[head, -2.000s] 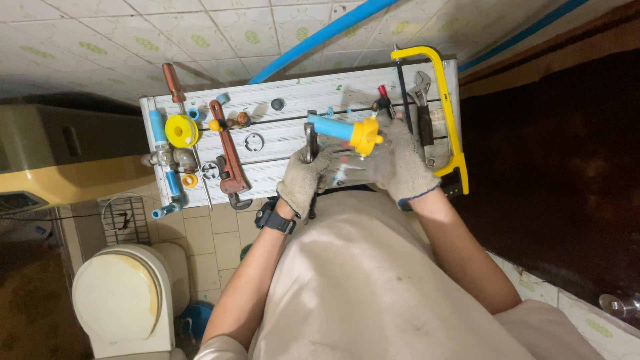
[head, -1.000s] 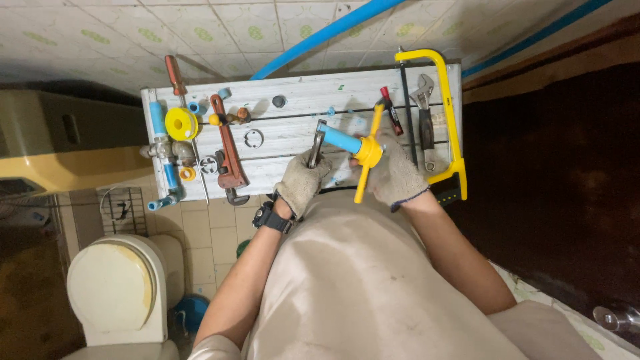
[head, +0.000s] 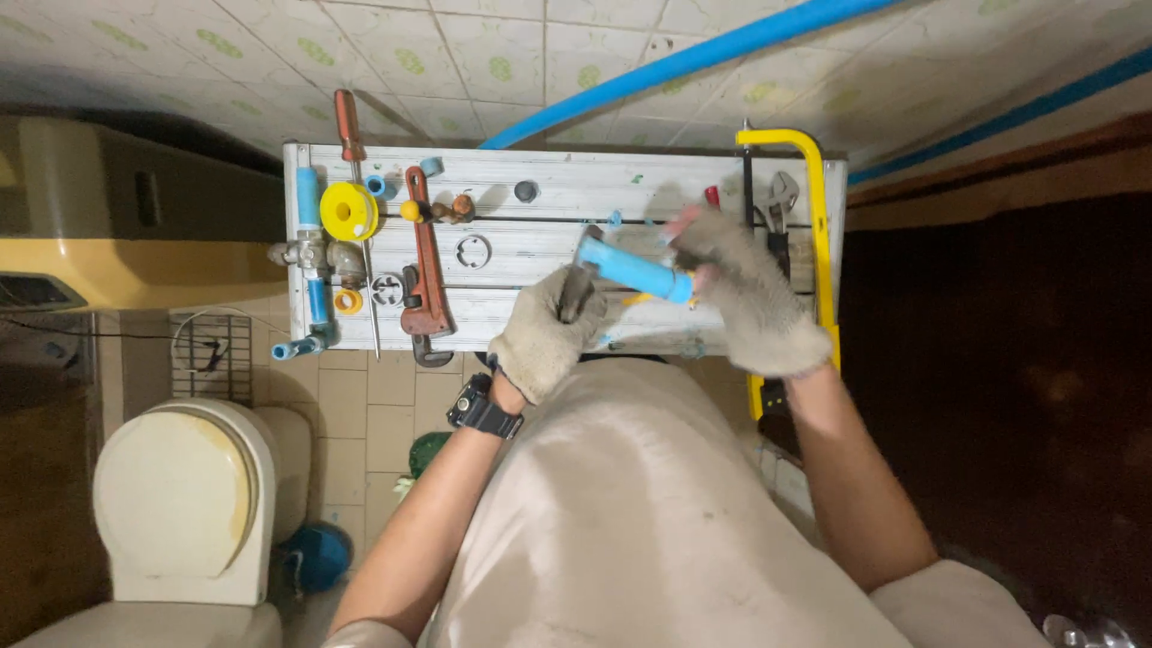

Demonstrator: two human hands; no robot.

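Observation:
My left hand point(head: 546, 337), in a knitted glove, is closed around a dark metal gripping tool point(head: 576, 286) whose upper end meets a short blue plastic pipe point(head: 637, 268). The pipe slants down to the right. My gloved right hand point(head: 756, 292), blurred, is at the pipe's right end with its fingers apart. Parts of a yellow tool point(head: 637, 299) show beside and below that end; the hand hides where they join. A red pipe wrench point(head: 427, 270) and a round die point(head: 472, 252) lie to the left on the slatted metal bench point(head: 558, 162).
A yellow hacksaw point(head: 820, 216) and an adjustable wrench point(head: 779, 202) lie at the bench's right. At its left are a screwdriver point(head: 347, 126), yellow tape spool point(head: 348, 211), valve assembly point(head: 312, 252) and another die point(head: 387, 290). A toilet point(head: 175, 495) stands at lower left.
The yellow tool's long handle, plain across the pipe's right end a second ago, now shows only in small parts. My right hand has shifted and its fingers have spread. The left hand keeps its hold.

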